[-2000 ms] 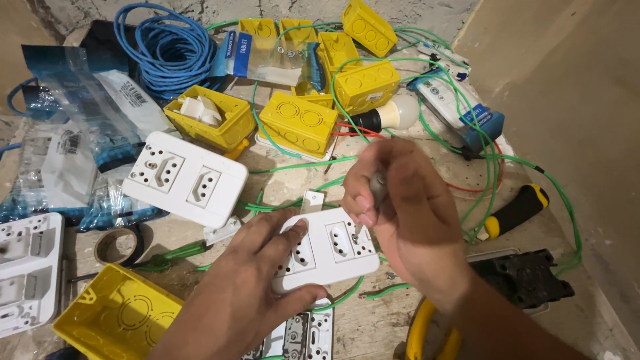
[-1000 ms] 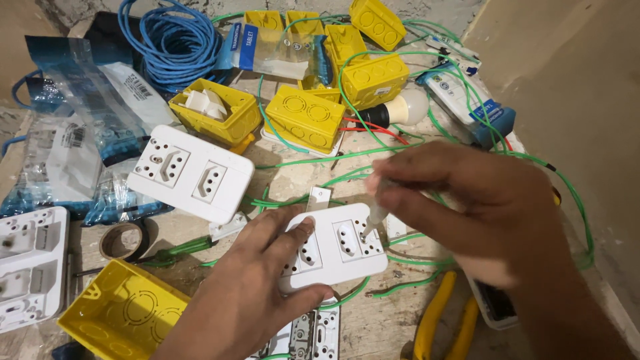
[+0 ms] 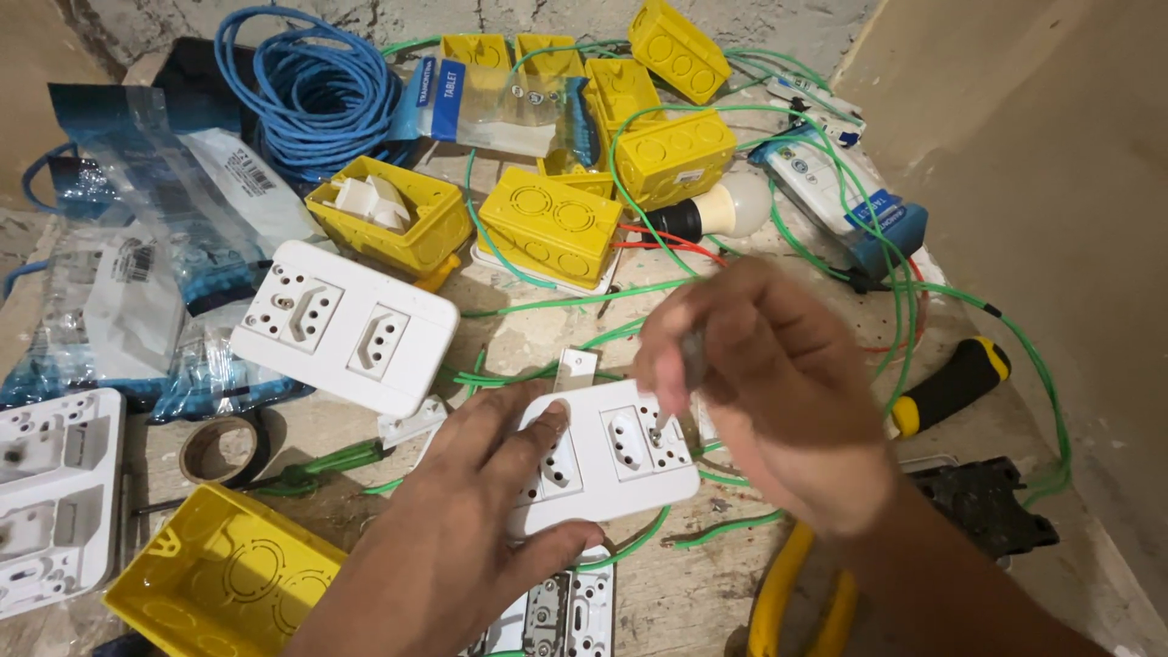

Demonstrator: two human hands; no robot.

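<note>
My left hand presses on the left part of a white double socket faceplate, its thumb at the lower edge. My right hand, somewhat blurred, pinches a small screwdriver, mostly hidden by the fingers. The tip meets a screw beside the right-hand socket. Green wires come out from under the plate. Another white faceplate with two sockets lies up and left of my left hand. Below the held plate, a white mounting frame with grey modules shows partly.
Several yellow electrical boxes lie at the back, beside a blue cable coil and a light bulb. Plastic packets fill the left. A yellow box, a tape roll, yellow-handled pliers and a black-and-yellow handle lie nearer.
My right hand has shifted and turned about the screwdriver, whose tip stays by the right-hand socket. My left hand remains on the faceplate.
</note>
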